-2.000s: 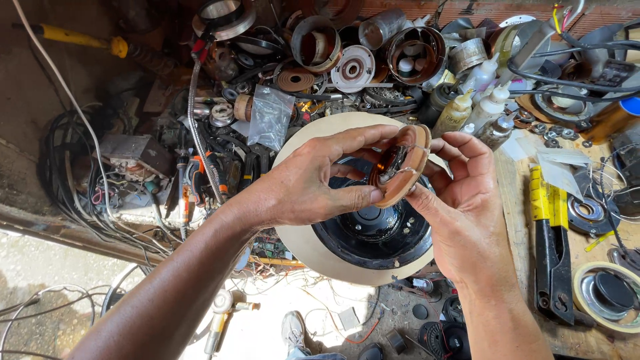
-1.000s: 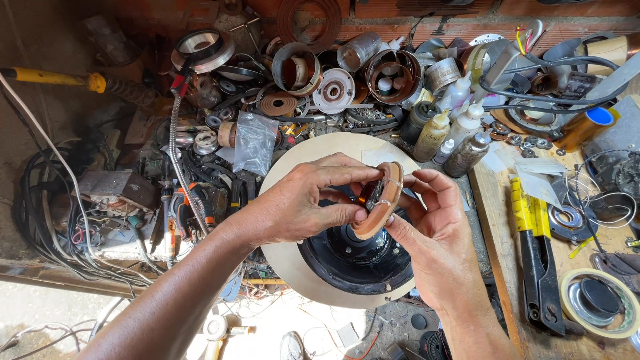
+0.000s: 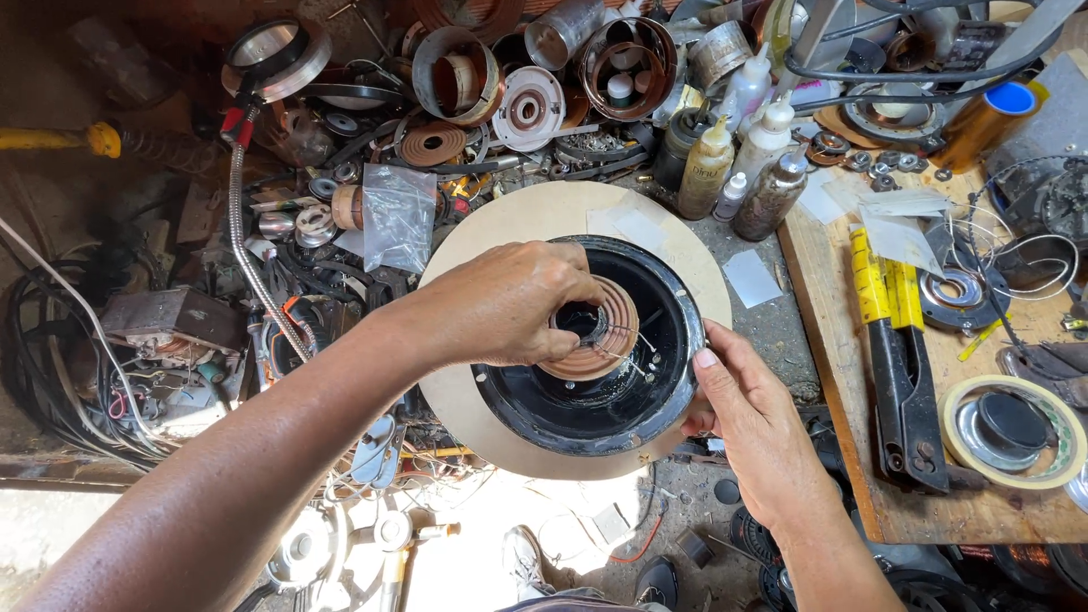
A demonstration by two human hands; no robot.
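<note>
A black round speaker frame (image 3: 544, 416) rests on a round beige board (image 3: 459, 425). Inside the frame is a corrugated brown speaker spider (image 3: 619, 327) with a coil at its middle and thin wire leads. My left hand (image 3: 518, 302) grips the spider at its inner left part, with fingertips by the coil; the palm hides part of it. On the frame's right rim lies my right hand (image 3: 739, 399), its thumb on top and its fingers around the outer edge.
Glue bottles (image 3: 705, 166) stand behind the board. Yellow-handled riveting pliers (image 3: 901, 357) and a roll of tape (image 3: 952, 408) lie on a wooden board (image 3: 837, 374) at the right. A flexible metal lamp arm (image 3: 238, 221), a plastic bag (image 3: 399, 217) and heaped speaker parts lie left and behind.
The spider, earlier held up between both hands above the frame, is now down inside it in my left hand. My right hand has left the spider and moved to the frame's rim.
</note>
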